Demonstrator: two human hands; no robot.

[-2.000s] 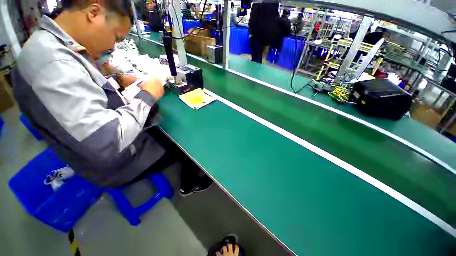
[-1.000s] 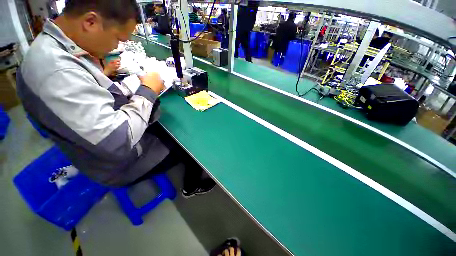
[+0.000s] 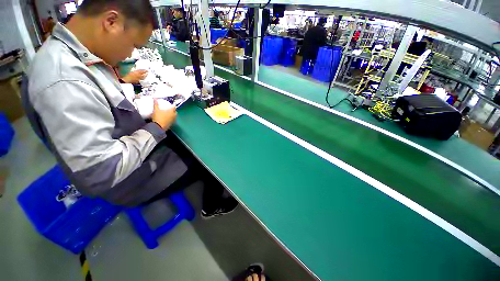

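Observation:
Neither my left hand nor my right hand can be made out. The green bench top (image 3: 307, 203) lies nearest in front of me. A yellow part tray (image 3: 223, 112) rests on it beside a small black box (image 3: 216, 90). A seated person (image 3: 98, 110) at the left holds a white part (image 3: 145, 106) in one hand, over a heap of white parts (image 3: 164, 77). What the other hand touches is unclear. A small dark shape with skin showing, perhaps a foot in an open shoe, is cut off at the bottom edge.
The green conveyor belt (image 3: 329, 140) runs behind the bench, past a white edge strip. A black label printer (image 3: 427, 116) stands beyond it, near yellow cables (image 3: 380, 109). A blue bin (image 3: 66, 211) and blue stool (image 3: 159, 219) are at lower left. Metal posts rise from the line.
The view has shifted slightly, so the tray and printer appear farther right. The seated person's near hand has moved lower, and the white part in it shows more clearly.

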